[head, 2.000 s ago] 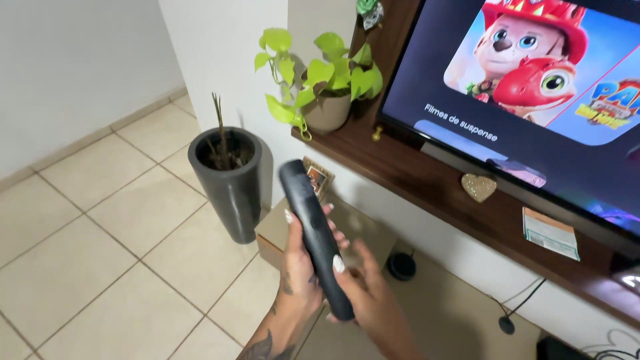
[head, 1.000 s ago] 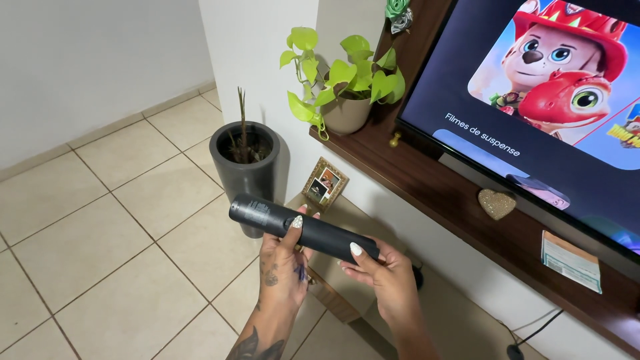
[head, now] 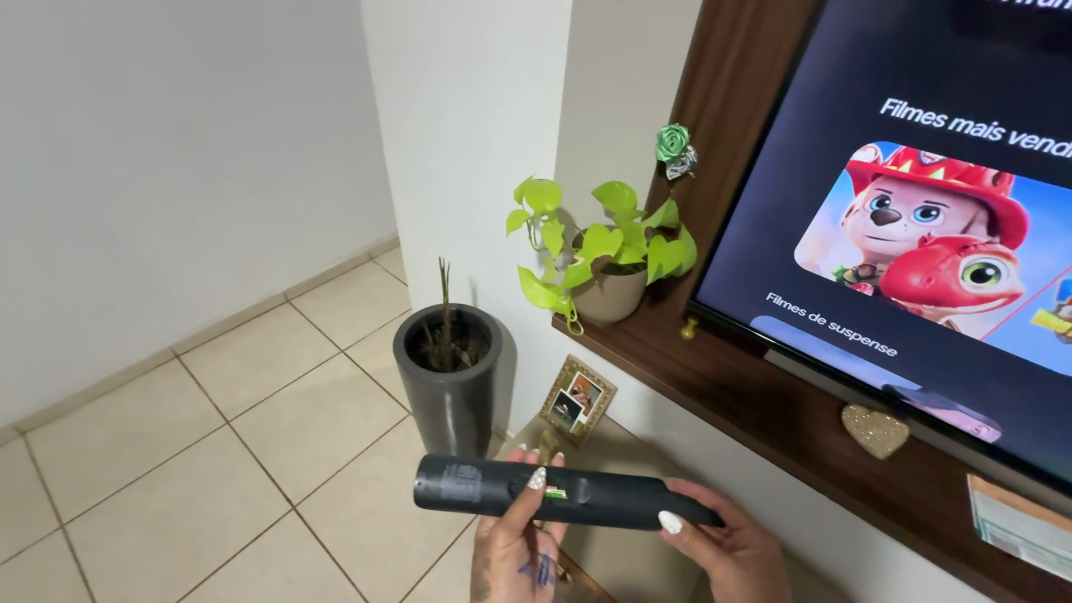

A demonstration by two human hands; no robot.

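Observation:
A black remote control (head: 620, 500) lies crosswise between both hands, its back turned up, with small printed writing near the left end. Its battery compartment is partly uncovered, and a green and white battery (head: 554, 492) shows in the gap. My left hand (head: 519, 536) grips it around the middle, thumb beside the gap and fingers behind. My right hand (head: 729, 544) holds the right end, where the battery cover (head: 691, 504) appears slid outward and slightly tilted, with the thumb on the near edge.
A tall grey planter (head: 448, 394) stands on the tiled floor beyond the remote. Behind my hands is a picture frame (head: 578, 399). The dark wooden shelf (head: 754, 402) bears a potted plant (head: 609, 293), a glittery heart (head: 875, 430), papers (head: 1017, 528) and a lit television (head: 921, 243).
The remote has turned to lie nearly level, back up. A gap with the battery has come into view as the cover has slid toward the right end. The view has shifted.

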